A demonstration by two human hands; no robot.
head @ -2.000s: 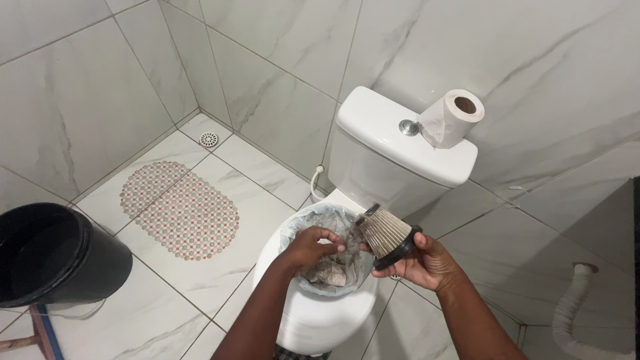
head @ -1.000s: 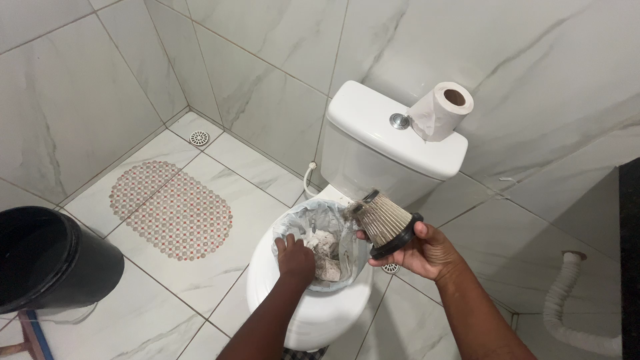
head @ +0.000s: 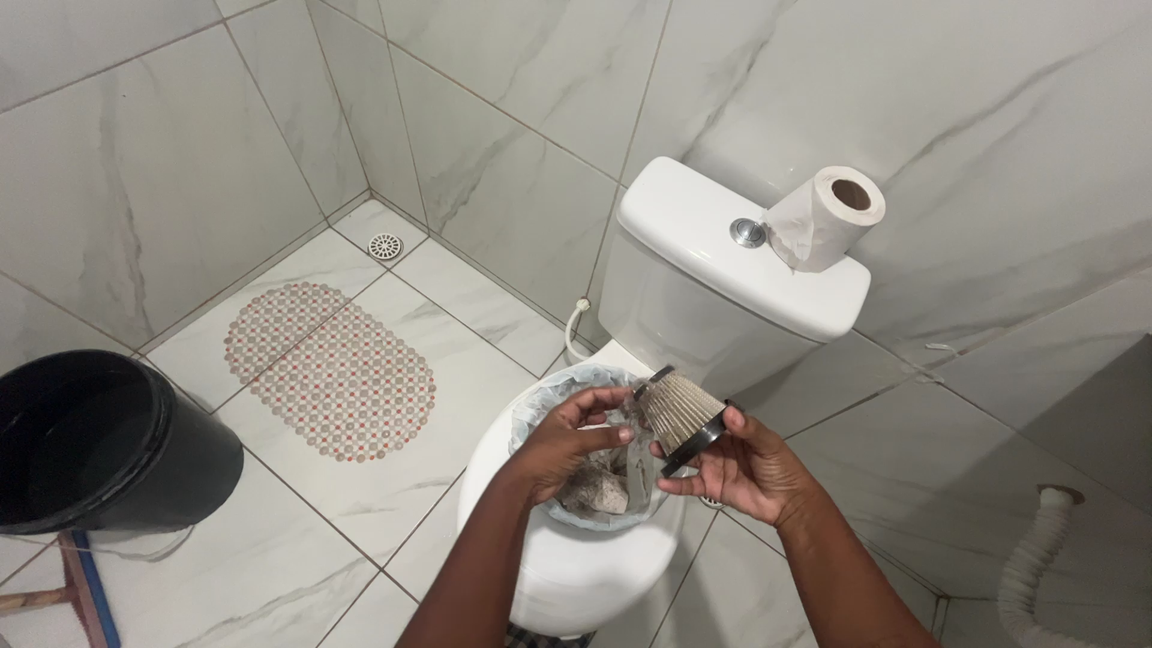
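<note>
A cone-shaped pleated vacuum filter [head: 681, 412] with a black rim is held at its wide end by my right hand [head: 742, 459]. The filter is tilted, its narrow end toward the left. Just left of that end is my left hand [head: 580, 441], fingers apart and near greyish dust or fluff; whether it pinches any is unclear. Beneath both hands, a bin lined with a pale plastic bag [head: 531, 409] stands on the closed lid of the white toilet [head: 585, 576]. Grey dirt and crumpled waste [head: 594, 486] lie inside the bag.
A toilet paper roll [head: 823, 220] stands on the cistern [head: 720, 270] beside the flush button [head: 748, 232]. On the left are a black bucket [head: 193, 441], a squeegee [head: 85, 576] and a bath mat [head: 333, 369]. A corrugated pipe [head: 1035, 558] is at the right wall.
My left hand has moved from the left part of the bin, where it was a second ago, to beside the filter's narrow end. My right hand keeps hold of the filter.
</note>
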